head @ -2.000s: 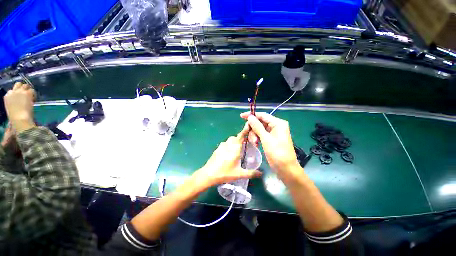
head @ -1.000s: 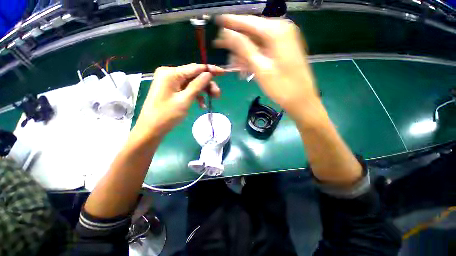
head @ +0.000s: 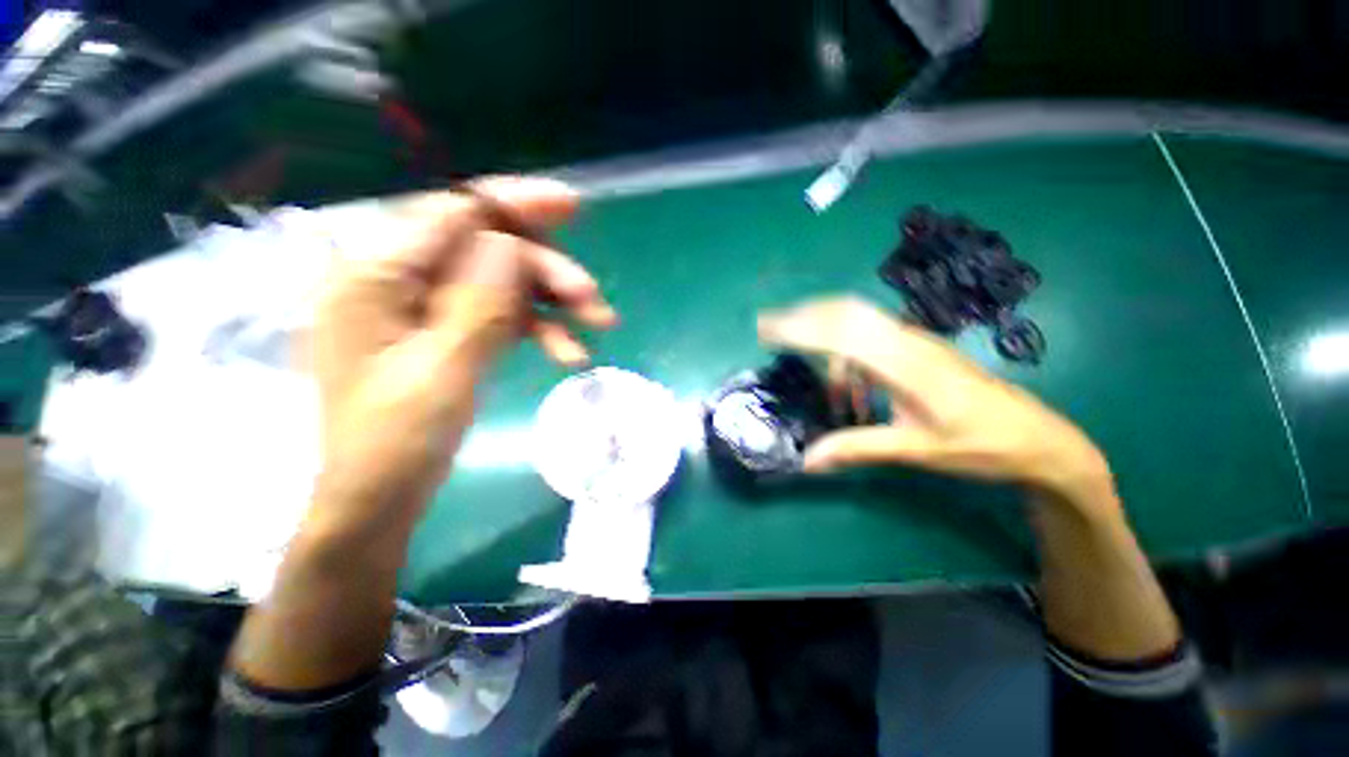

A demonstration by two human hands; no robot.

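Note:
The white camera housing (head: 607,444) stands on the green bench near its front edge, its round mouth up and its foot toward me. My left hand (head: 459,296) is blurred, left of and above the housing, with its fingers pinched on the thin wire leads (head: 411,130); a blurred reddish strand shows above it. My right hand (head: 940,399) is around the right side of the black inner shell (head: 755,426), thumb and fingers on either side. The shell is low over or on the bench, right of the housing; contact beneath it is unclear.
Black retaining rings (head: 962,274) lie in a pile beyond my right hand. A white plug end (head: 829,185) lies at the belt edge. A white foam sheet (head: 193,459) with black parts (head: 96,328) is at left. A plaid sleeve (head: 74,666) shows at lower left.
My right hand has come down from the wires to the black shell, which is now turned with its round face to the left. My left hand has moved left, away from above the housing.

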